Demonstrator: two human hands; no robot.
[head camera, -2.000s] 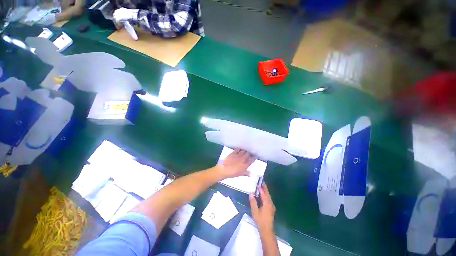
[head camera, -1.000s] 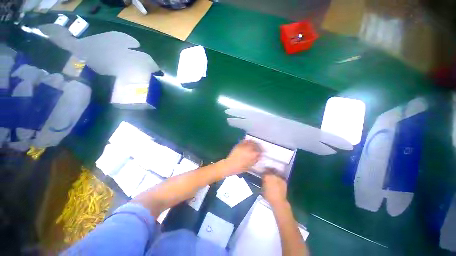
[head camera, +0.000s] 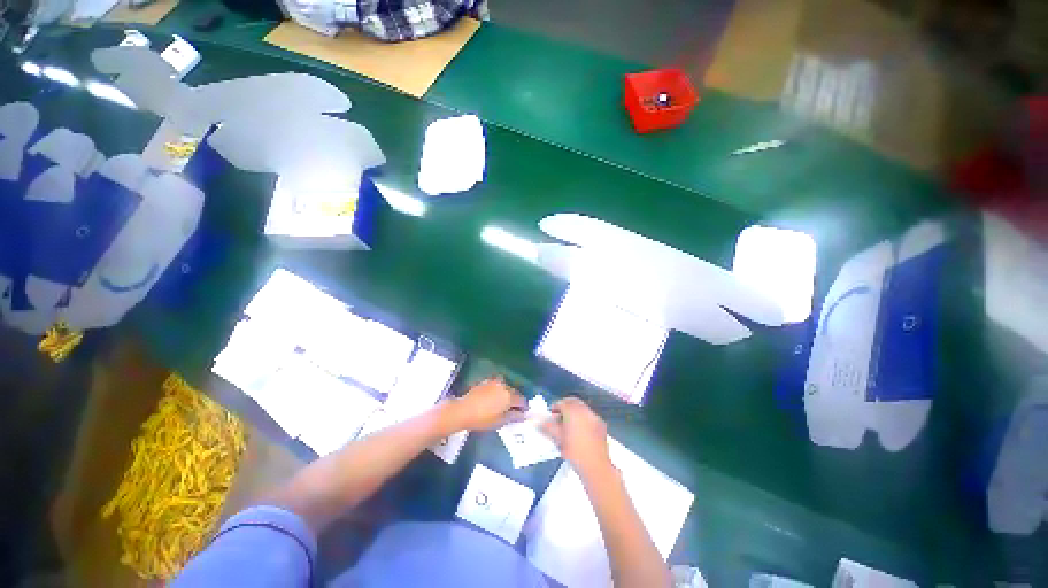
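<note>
My left hand (head camera: 488, 402) and my right hand (head camera: 578, 432) meet over a small stack of white leaflets (head camera: 529, 446). A small white piece shows between their fingertips; my right fingers pinch it, but the left hand's hold is too blurred to tell. An open gift box (head camera: 603, 342) lies just beyond, its long rounded flaps spread and a white sheet inside. Another small leaflet stack (head camera: 496, 502) and a large white sheet stack (head camera: 609, 511) lie nearer me. Small white packets (head camera: 328, 362) fill the area left of my hands.
Yellow cables (head camera: 178, 482) fill a brown carton at low left. A blue-and-white carton (head camera: 879, 345) lies right. White rounded items (head camera: 776, 273) (head camera: 453, 155) lie on the green line. Another open box (head camera: 316, 213) stands left. A red bin (head camera: 661, 100) and a person's plaid sleeve (head camera: 402, 16) are beyond.
My hands have moved from the open box down to the small leaflets. The box is now uncovered, with a flat white sheet showing in it. The view has shifted.
</note>
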